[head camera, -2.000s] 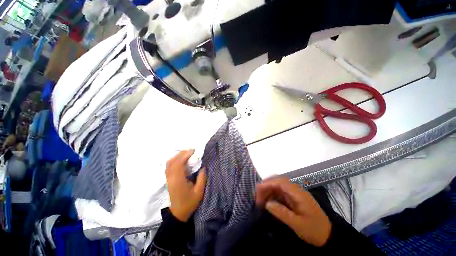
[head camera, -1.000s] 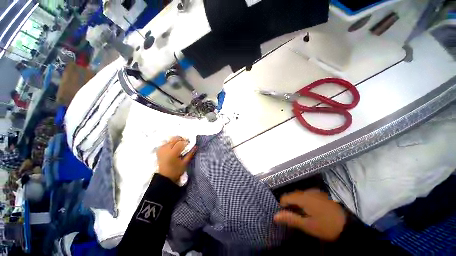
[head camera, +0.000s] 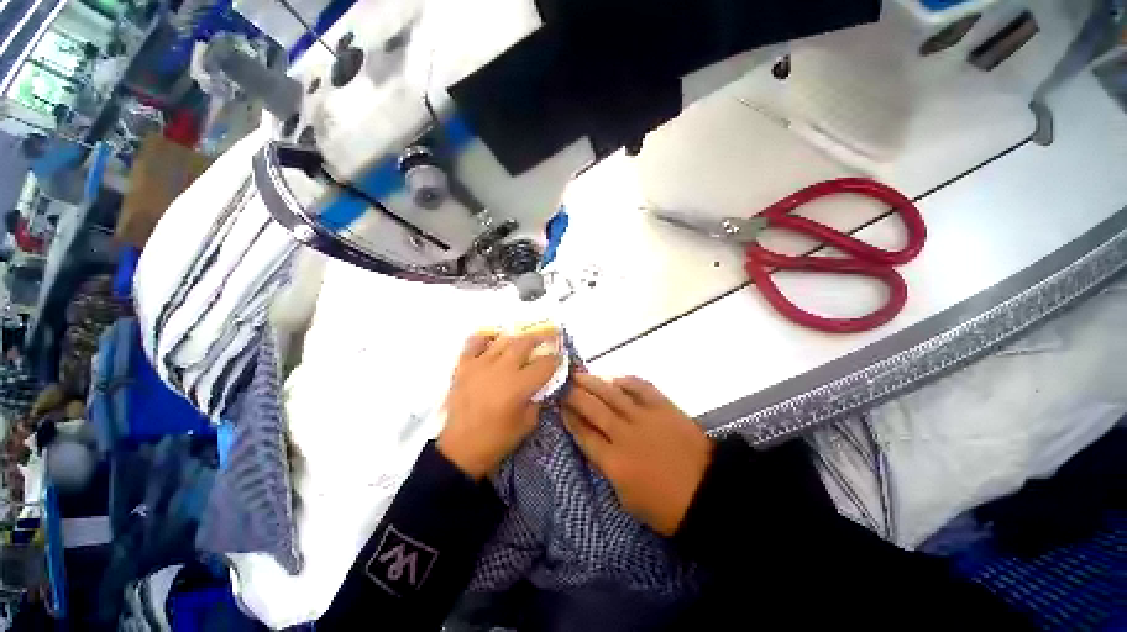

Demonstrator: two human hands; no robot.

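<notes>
The checked fabric piece [head camera: 550, 500] hangs from the table edge below the needle area, joined to white fabric [head camera: 371, 358] on its left. My left hand [head camera: 498, 398] presses on the white fabric and the checked edge just below the presser foot area [head camera: 525, 274], fingers bent over it. My right hand [head camera: 637, 447] lies beside it with its fingertips on the checked cloth's edge, close to the left fingers. Whether the fingertips pinch the cloth is hard to tell. The sewing machine head [head camera: 371, 93] stands above.
Red-handled scissors [head camera: 840, 253] lie on the machine bed, right of the needle. A stack of white pieces with dark edges [head camera: 204, 272] is at the left. A measuring tape [head camera: 915, 383] runs along the table edge. Black bands [head camera: 593, 62] cover the machine. White fabric [head camera: 976, 420] lies at the right.
My right hand has moved up and left from the side of the cloth to the edge beside my left hand. My left hand has moved right. The checked cloth is now bunched and narrower.
</notes>
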